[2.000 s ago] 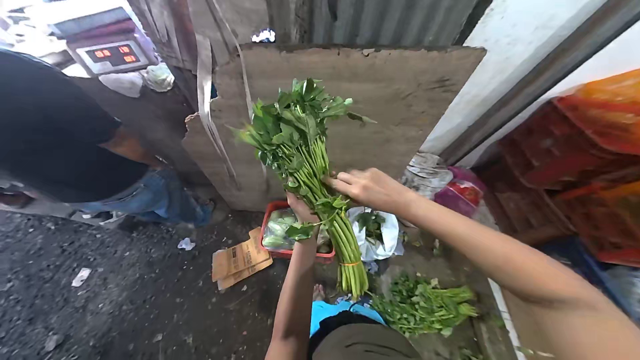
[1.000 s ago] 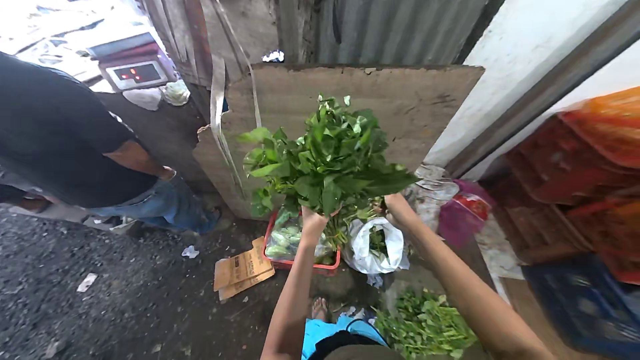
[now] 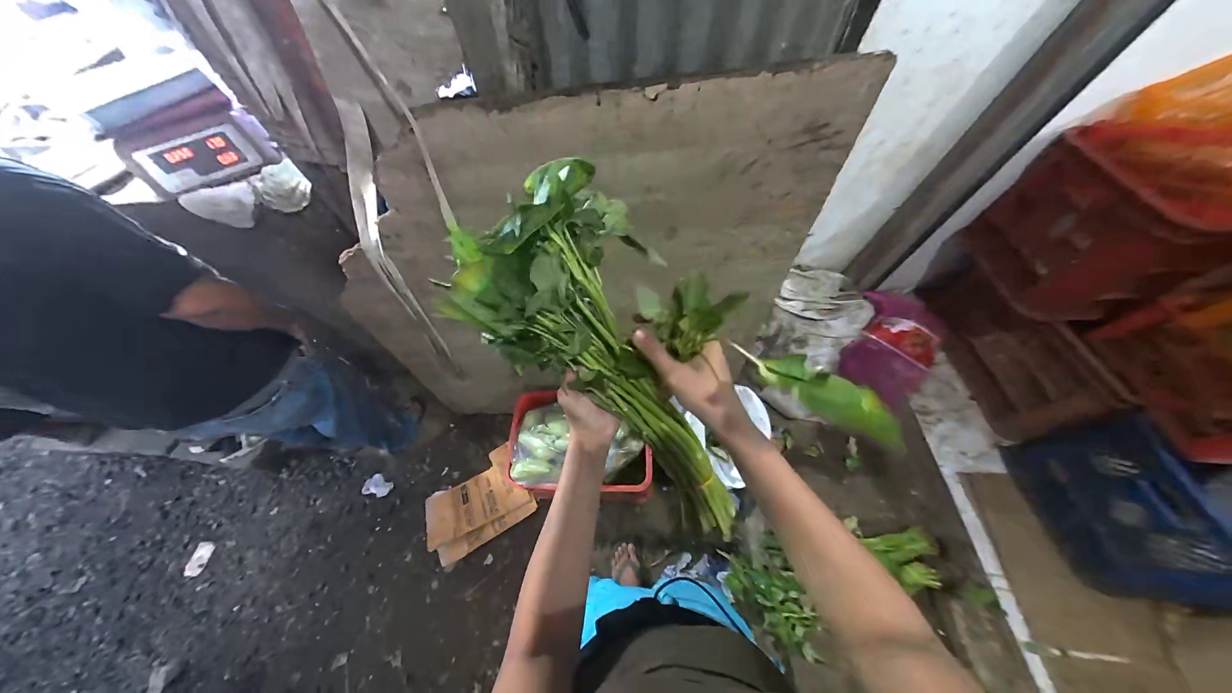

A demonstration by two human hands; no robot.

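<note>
My left hand (image 3: 587, 414) grips a large bunch of leafy green stems (image 3: 654, 409), its leaves up to the left and its stem ends down to the right, where a band circles them. Beside the stems on the right, my right hand (image 3: 698, 375) holds some small leafy sprigs (image 3: 695, 313). A blurred green leaf (image 3: 837, 397) is in the air right of my right wrist. Behind the bunch, a white plastic bag (image 3: 754, 419) is partly hidden. More leafy greens (image 3: 784, 597) lie on the ground below my right forearm.
A red crate (image 3: 630, 491) with bagged vegetables and flattened cardboard (image 3: 479, 510) lie ahead. A wooden board (image 3: 712, 192) stands behind. At left are a person (image 3: 125, 308) and a digital scale (image 3: 197, 156); at right, red crates (image 3: 1088, 241) and a blue crate (image 3: 1121, 510).
The bunch, leaves toward me a second ago, now tilts with its stems down to the right. Small sprigs now show in my right hand, and a leaf has appeared in the air.
</note>
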